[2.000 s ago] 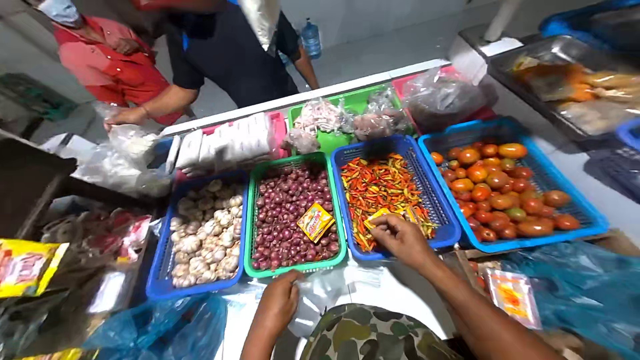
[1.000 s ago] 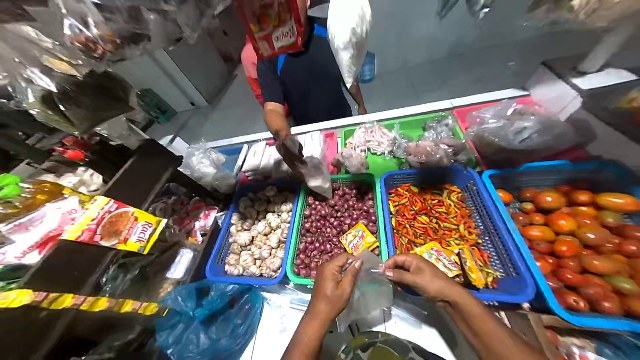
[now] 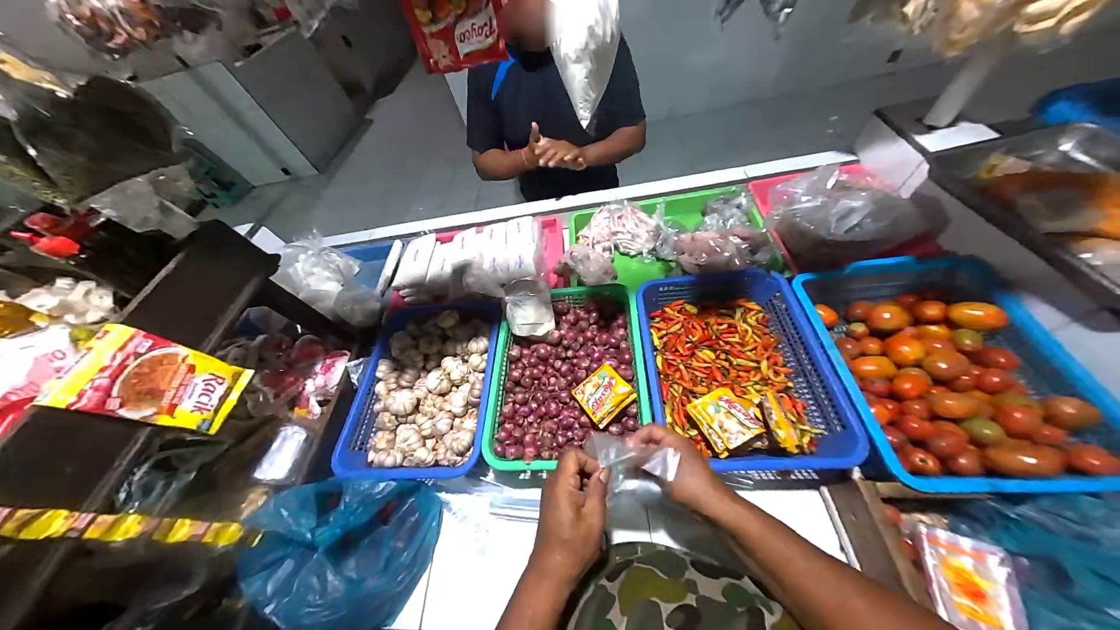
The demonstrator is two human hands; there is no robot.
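My left hand point(image 3: 573, 499) and my right hand point(image 3: 687, 468) both pinch the mouth of a clear plastic bag point(image 3: 632, 468) above the tiled counter, in front of the green basket point(image 3: 490, 437) of shallots. A seasoning packet point(image 3: 604, 395) lies on the shallots point(image 3: 547, 381). Several more yellow packets point(image 3: 728, 420) rest on the chillies point(image 3: 717, 341) in the blue basket beside my right hand. Garlic bulbs point(image 3: 437, 381) fill the blue basket to the left. A small clear bag with white contents point(image 3: 529, 308) sits at the back of the shallot basket.
A blue basket of tomatoes point(image 3: 945, 376) stands at the right. Behind are a green tray point(image 3: 691, 210) with bagged goods and white packs point(image 3: 477, 254). A blue plastic bag point(image 3: 341, 547) lies at front left. A person point(image 3: 560, 114) stands across the counter, hands together.
My right hand has left the chillies and holds the clear bag with my left. Yellow packets now lie on the chillies. The person across has drawn back an arm, and the small bag lies on the shallots.
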